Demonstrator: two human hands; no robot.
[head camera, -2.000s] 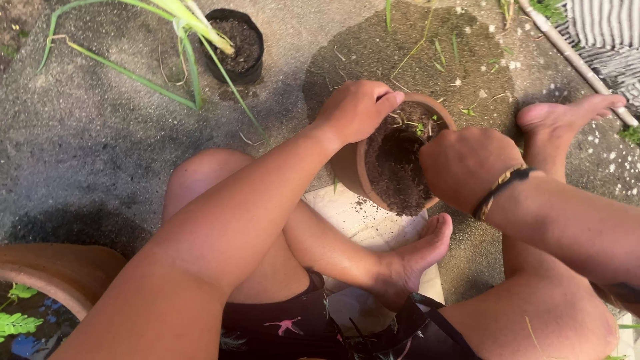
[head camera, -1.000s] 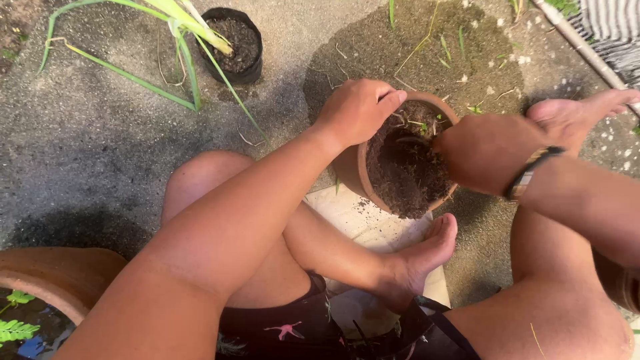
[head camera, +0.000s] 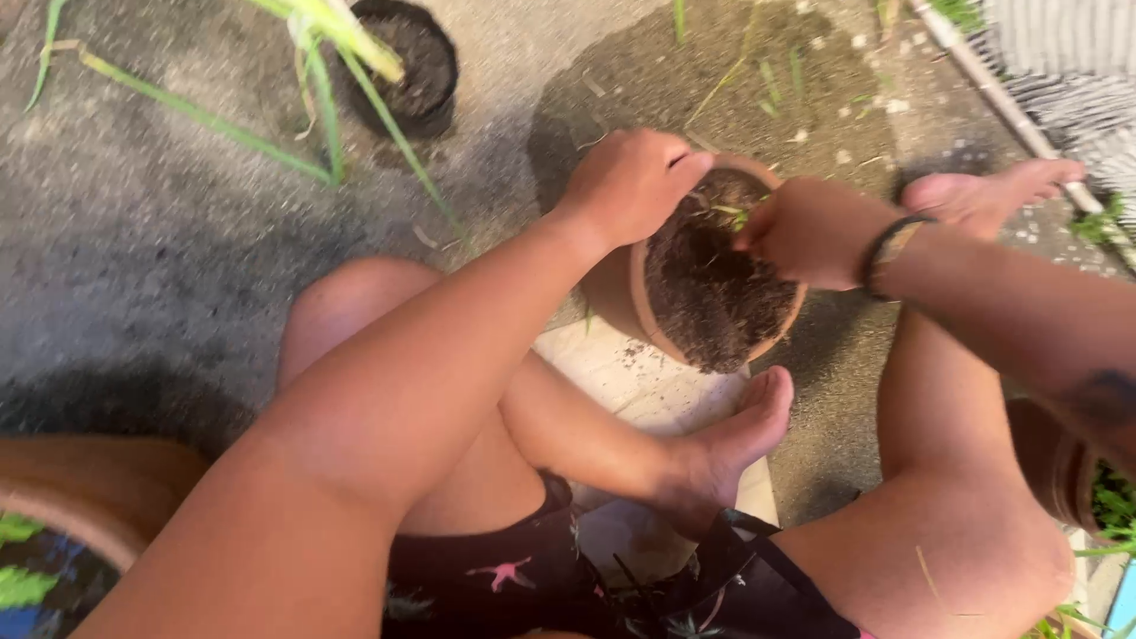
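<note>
A terracotta pot leans toward me on its side, with dark soil and small green sprouts at its mouth. My left hand grips the pot's upper left rim, thumb along the edge. At the right side of the opening is my right hand, its fingers curled over the soil and their tips partly hidden; whether they hold something cannot be told. A hollow shows in the soil beside those fingers.
Upper left stands a black plastic pot beside a long-leaved green plant. A large terracotta pot is at lower left, another pot at right. Pale tile lies under the soil pot. A pole borders the upper right.
My right hand has shifted slightly over the mouth of the pot, and the hollow in the soil looks different. My left hand stays on the rim.
</note>
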